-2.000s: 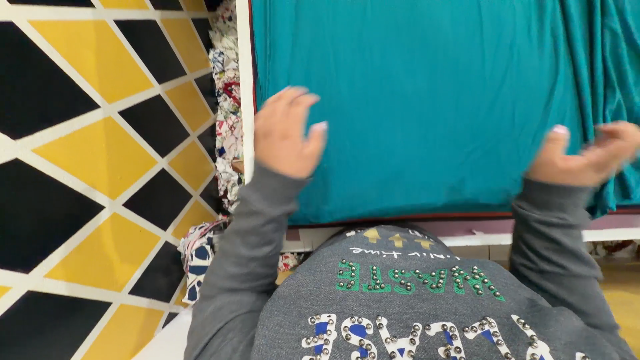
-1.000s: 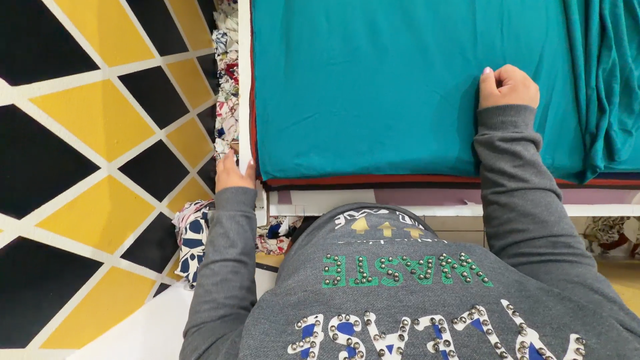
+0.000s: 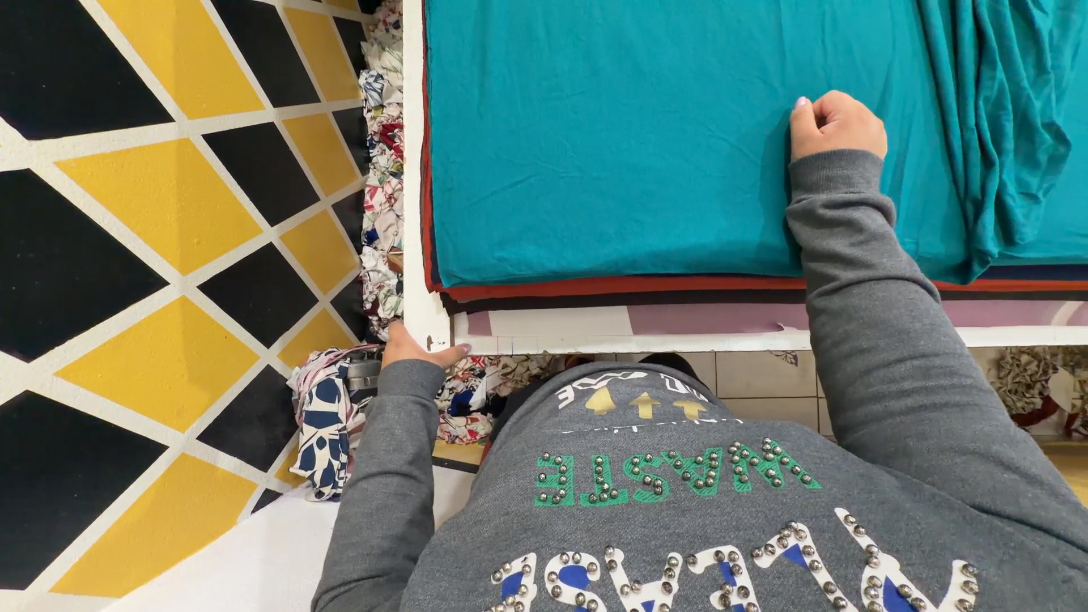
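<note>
Teal fabric (image 3: 612,153) lies in a broad sheet over the table, with bunched folds toward its right side. Under its near edge show layers of rust-red fabric (image 3: 680,287) and dark fabric (image 3: 595,299). My right hand (image 3: 837,126) rests on the teal fabric, its fingers curled; whether it pinches any cloth is hidden. At the near left corner of the white-edged table (image 3: 414,170) is my left hand (image 3: 416,347), thumb spread along the edge and fingers beyond the corner, partly hidden. No cloth shows in it.
A wall (image 3: 178,204) painted in black and yellow shapes stands at left. Crumpled printed fabric scraps (image 3: 382,178) fill the gap beside the table. A bundle of patterned cloth (image 3: 327,433) hangs below my left hand. More scraps (image 3: 467,399) lie beneath the table.
Both hands were raised over the table two seconds ago. My left hand has come down to the table corner, and my right hand has moved onto the teal fabric and closed its fingers.
</note>
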